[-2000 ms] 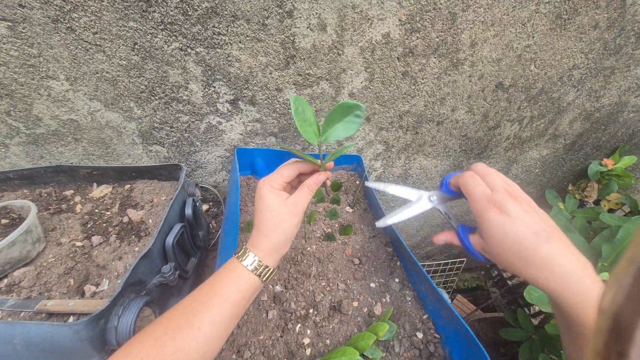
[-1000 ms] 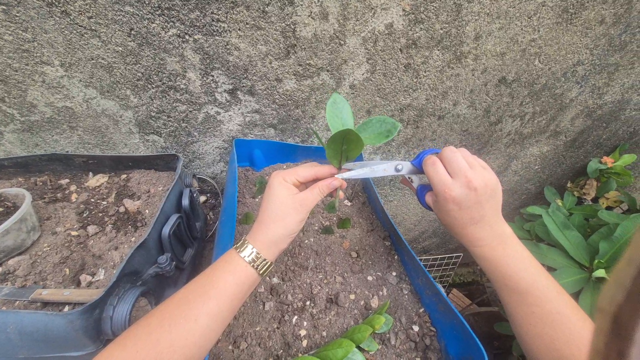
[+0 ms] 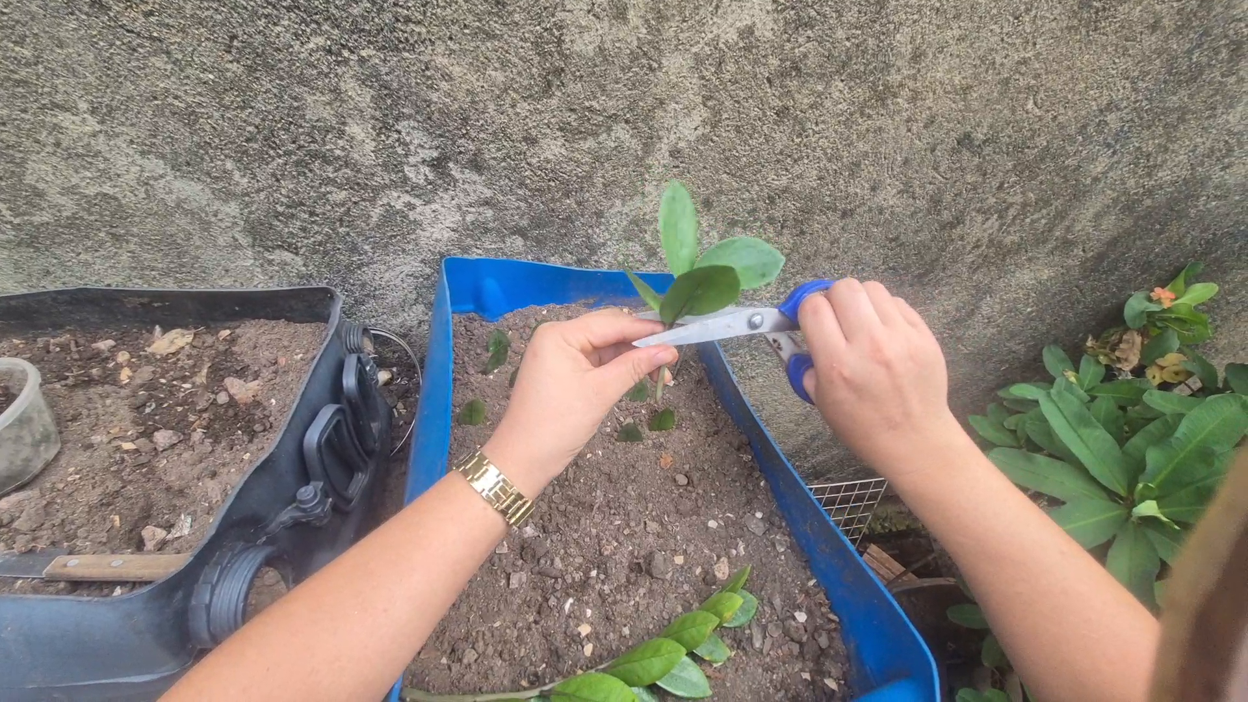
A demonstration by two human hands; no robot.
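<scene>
My left hand [image 3: 575, 390], with a gold-toned watch band at the wrist, pinches the stem of a leafy green cutting [image 3: 707, 288] between thumb and fingers. My right hand [image 3: 873, 361] holds blue-handled scissors [image 3: 726, 325], whose blades lie across the cutting at its lower leaves, beside my left fingertips. Below both hands is a blue plastic planter [image 3: 780, 453] of brown soil [image 3: 634, 546], where several small green leaves [image 3: 662, 419] stand. A longer leafy stem [image 3: 648, 661] lies on the soil at the near end.
To the left is a black plastic planter [image 3: 263, 429] of soil, holding a clear plastic cup [image 3: 24, 429] and a wooden-handled tool [image 3: 117, 567]. A rough concrete wall [image 3: 546, 127] rises behind. At the right are a wire grid [image 3: 850, 505] and a leafy plant with an orange flower [image 3: 1162, 295].
The scissors have moved left from beside the blue planter's edge to the cutting, and their blades have come closer together. The cutting in my left hand has moved slightly right and turned.
</scene>
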